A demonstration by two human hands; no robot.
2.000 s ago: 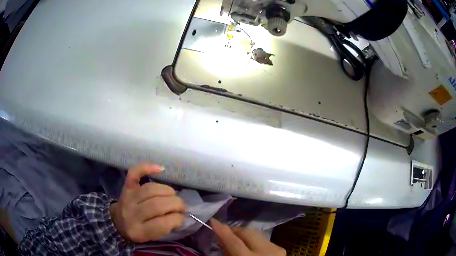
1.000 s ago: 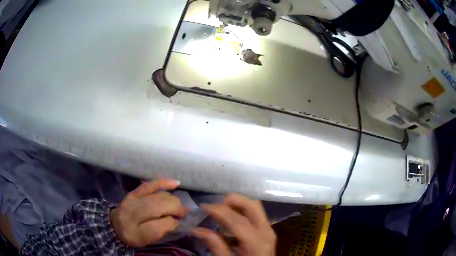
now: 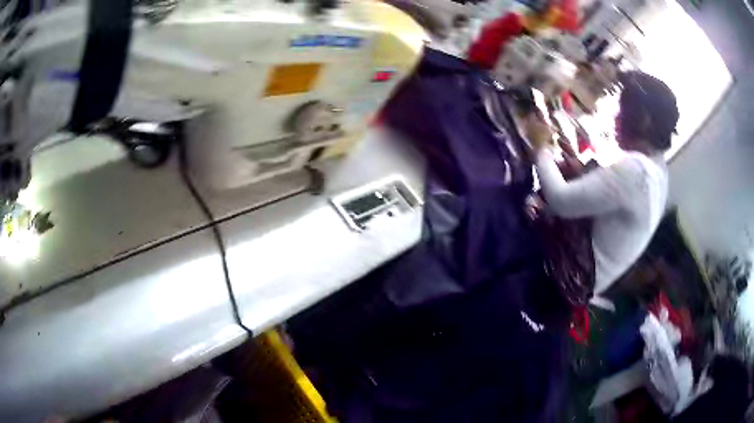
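The view is blurred and turned to the right, and neither of my hands is in the picture. The cream sewing machine point(image 3: 240, 99) with JACK lettering and an orange sticker stands at the upper left. The white table point(image 3: 149, 330) runs below it, with a thin black cord point(image 3: 217, 235) hanging across its front edge. A little grey cloth point(image 3: 194, 392) shows below the table edge at the bottom left. Black scissor handles point(image 3: 150, 153) lie behind the cord.
A yellow crate point(image 3: 285, 376) is below the table edge. Dark purple cloth point(image 3: 496, 215) hangs right of the table end. Beyond it a person in a white top point(image 3: 632, 198) works at another place. White and red cloth point(image 3: 665, 355) lies at the lower right.
The view has swung far to the right. Both hands and the small grey piece they held have left the picture. The other person has come into view.
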